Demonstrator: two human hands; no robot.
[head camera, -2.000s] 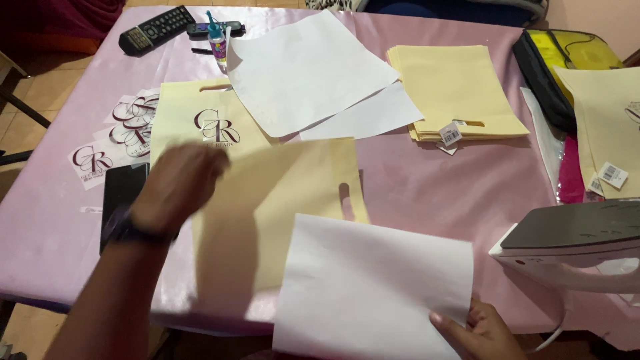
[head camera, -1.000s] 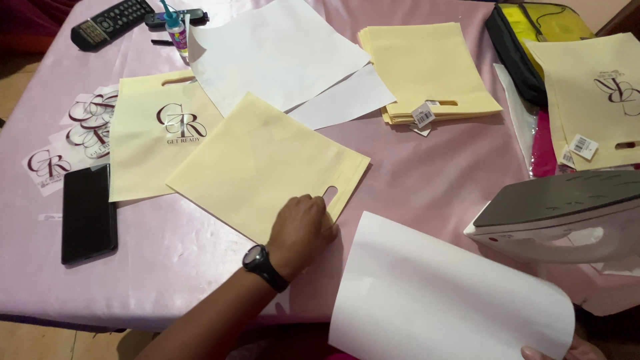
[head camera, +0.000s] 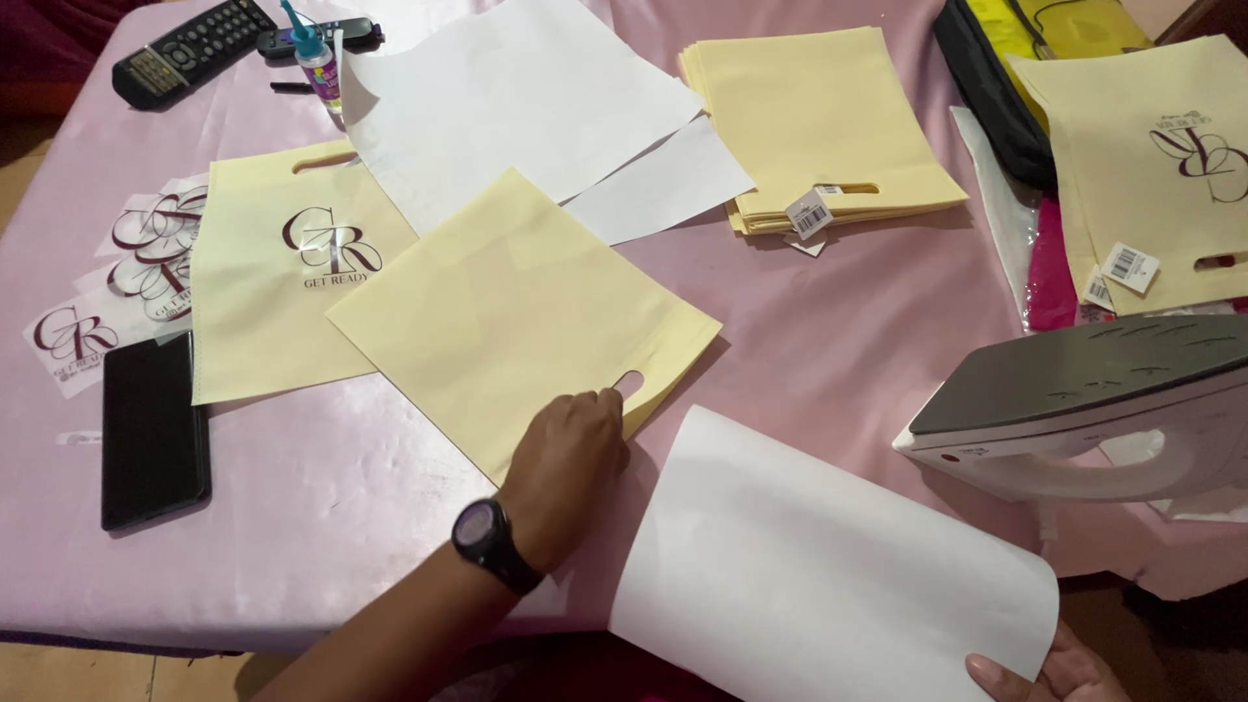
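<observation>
My left hand, with a black watch on its wrist, grips the edge of a plain cream fabric bag beside its handle slot. That bag lies askew, one corner over a white sheet and one side over a printed cream bag. At the lower right my right hand holds a curved white paper sheet by its corner, thumb on top. Most of that hand is out of view.
An iron lies on its side at the right. A stack of cream bags, more printed bags, a black phone, printed transfers, a glue bottle and a remote control are on the pink tablecloth.
My left hand has moved right from above the printed bag to the plain bag's handle end. The plain bag has turned. The white sheet in my right hand has shifted right.
</observation>
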